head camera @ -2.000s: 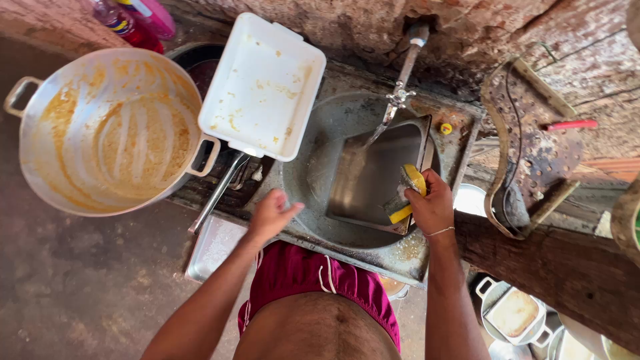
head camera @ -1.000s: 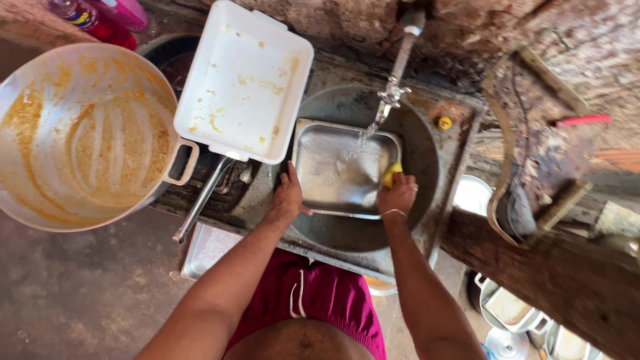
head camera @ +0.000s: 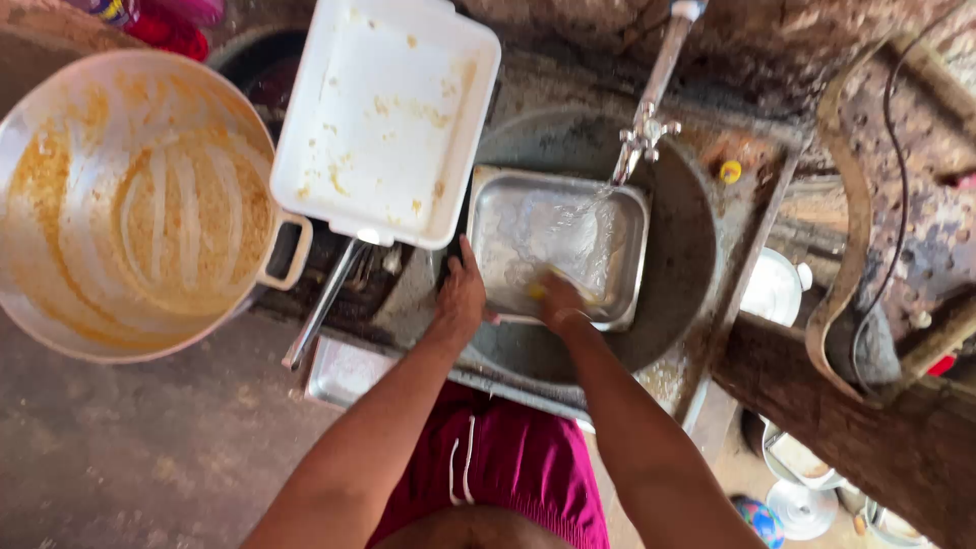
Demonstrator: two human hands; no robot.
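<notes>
A rectangular stainless steel pan lies in the round basin of the sink, under water running from the metal tap. My left hand grips the pan's left edge near its lower corner. Inside the pan, low and near the middle, my right hand presses a yellow sponge on the pan's floor; hand and sponge are blurred, and the sponge is mostly hidden.
Left of the basin sits a white rectangular dish with food residue, close to a large soiled aluminium pot. A metal handle sticks out below the dish. A yellow cap lies on the sink's right rim. Pots stand at lower right.
The steel pan stood tilted in the basin two seconds ago and now lies flat. My left hand has come onto its left edge. My right hand has moved the sponge from its right side into the pan.
</notes>
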